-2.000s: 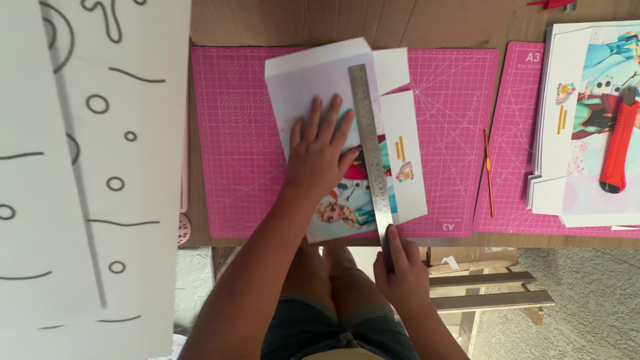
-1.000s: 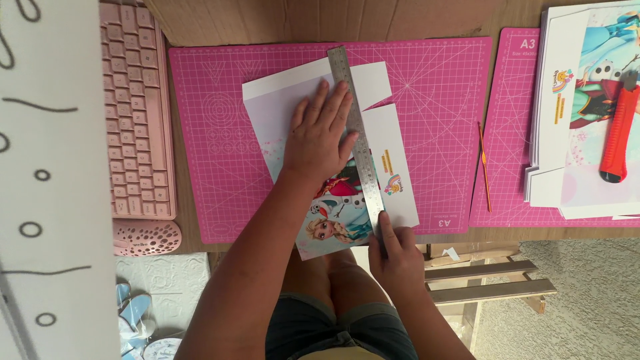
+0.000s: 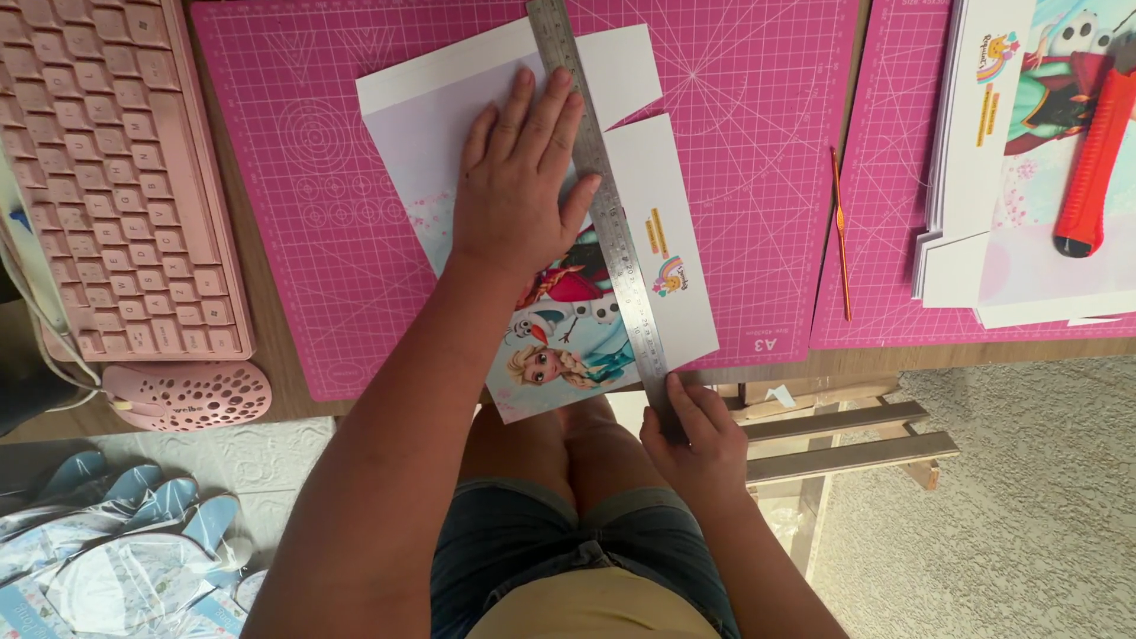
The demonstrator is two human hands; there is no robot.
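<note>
A printed card sheet (image 3: 568,355) with cartoon figures and white cut flaps lies slanted on a pink cutting mat (image 3: 745,257), its lower end past the mat's near edge. Along the fold line between print and flaps runs a metal ruler (image 3: 621,257). My left hand (image 3: 524,177) presses flat on the sheet, fingers spread, with fingertips and thumb against the ruler's left edge. The ruler's near end is gripped by my right hand (image 3: 697,435), between thumb and fingers, just off the mat's near edge.
To the left are a pink keyboard (image 3: 124,195) and a pink mouse (image 3: 191,395). On the right, a thin orange metallic hook tool (image 3: 840,240) lies at a second mat's edge. A red utility knife (image 3: 1096,160) rests on stacked printed sheets (image 3: 958,213). Plastic-wrapped items (image 3: 124,541) are at lower left.
The ruler's far end has moved up beyond the sheet's top edge since the oldest frame. A large white patterned sheet at the left has left view, uncovering the keyboard and mouse.
</note>
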